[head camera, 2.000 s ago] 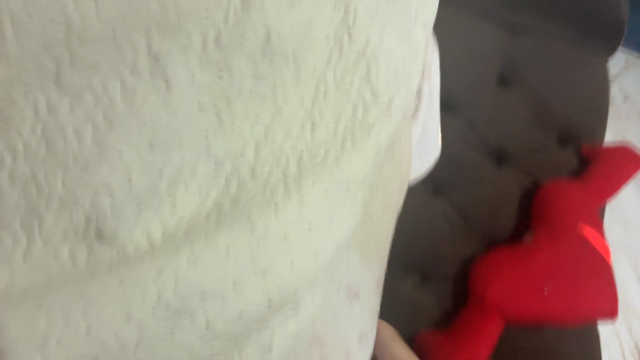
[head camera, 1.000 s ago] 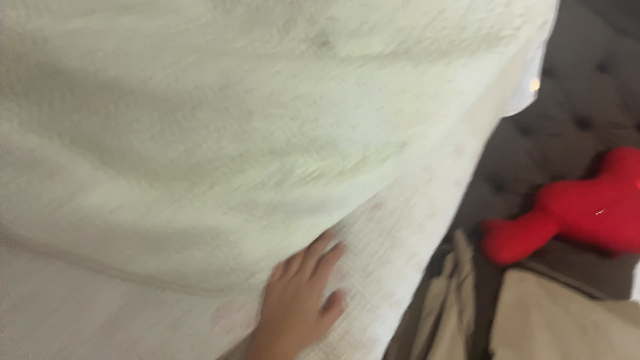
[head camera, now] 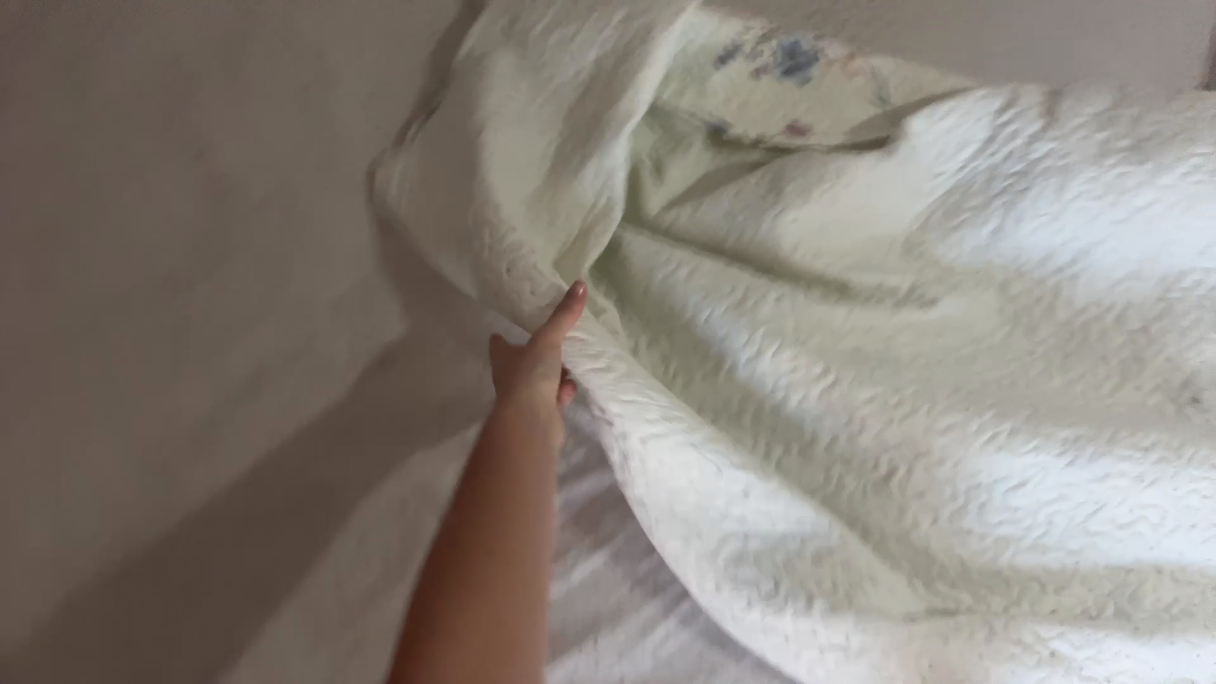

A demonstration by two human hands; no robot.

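Note:
My left hand (head camera: 541,361) reaches up from the bottom of the view and grips the folded edge of a cream-white quilted bedcover (head camera: 950,380). The thumb lies on top of the cloth, and the other fingers are mostly hidden under or behind the edge. From the grip, deep creases spread to the right, and a loose fold of the cover rises above the hand. Part of a floral-patterned fabric (head camera: 793,62) shows at the top, beyond the folds. My right hand is not in view.
A plain greyish-beige surface (head camera: 190,237) fills the left side, with a broad shadow across it. Pale, wrinkled fabric (head camera: 627,570) shows below the cover's lower edge. Another plain pale surface (head camera: 1073,38) lies at the top right.
My left hand, spread on the bedding one second ago, now grips the cover's edge. The view has swung, leaving the red plush-like object and dark tufted surface out of sight.

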